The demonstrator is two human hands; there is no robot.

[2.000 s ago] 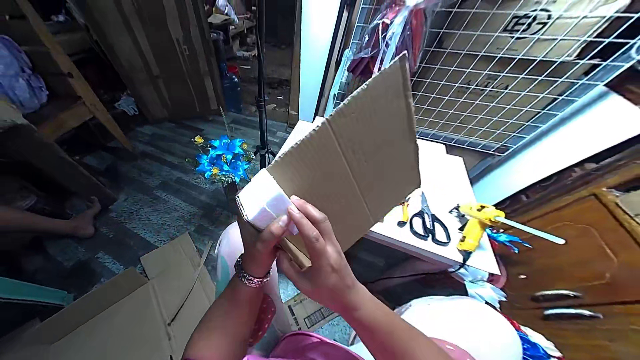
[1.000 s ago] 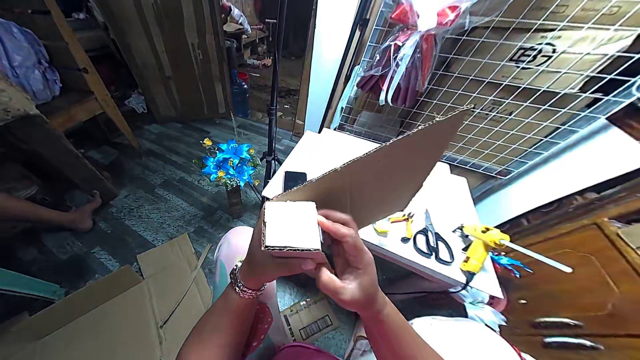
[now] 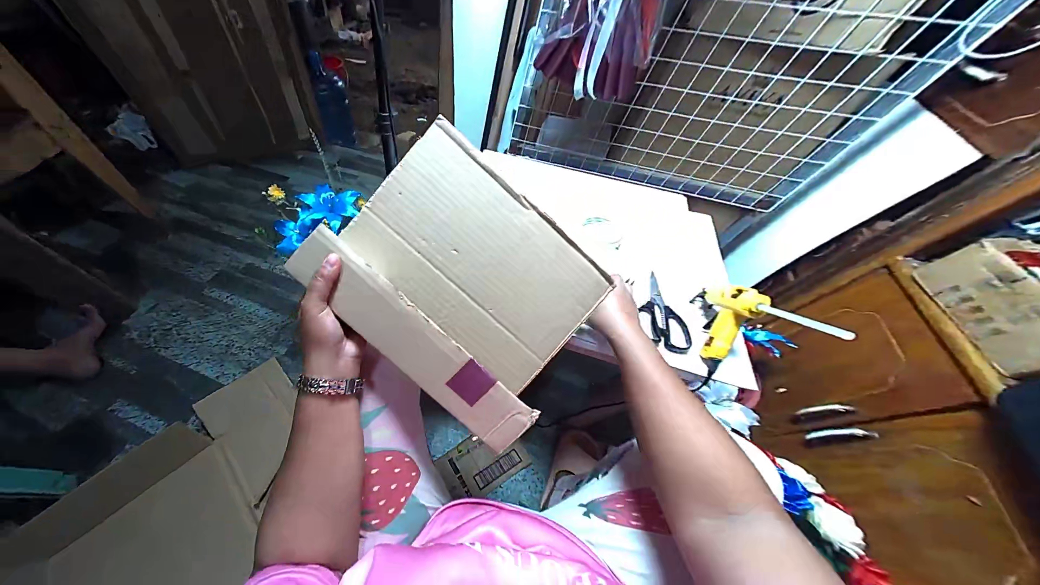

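A folded cardboard piece (image 3: 479, 236) is held tilted between both hands above my lap. My left hand (image 3: 329, 317) grips its narrow folded flap, with the thumb on the outer face. A dark red square patch (image 3: 471, 381) marks that flap near its lower end. My right hand (image 3: 613, 309) holds the far right corner; its fingers are mostly hidden behind the board. Just right of that hand, black-handled scissors (image 3: 666, 321) and a yellow hot glue gun (image 3: 727, 321) with a glue stick in it lie on the white table.
Blue artificial flowers (image 3: 321, 213) stand behind the cardboard's left side. An opened cardboard box (image 3: 162, 504) lies at the lower left. A white wire grid (image 3: 731, 97) rises behind the white table (image 3: 561, 183). Wooden cabinet doors (image 3: 910, 406) are at the right. A person's bare foot (image 3: 77, 345) shows at the far left.
The cardboard has been turned, so its broad face and patched flap now face me. My right hand has moved from near my left hand to the board's right corner.
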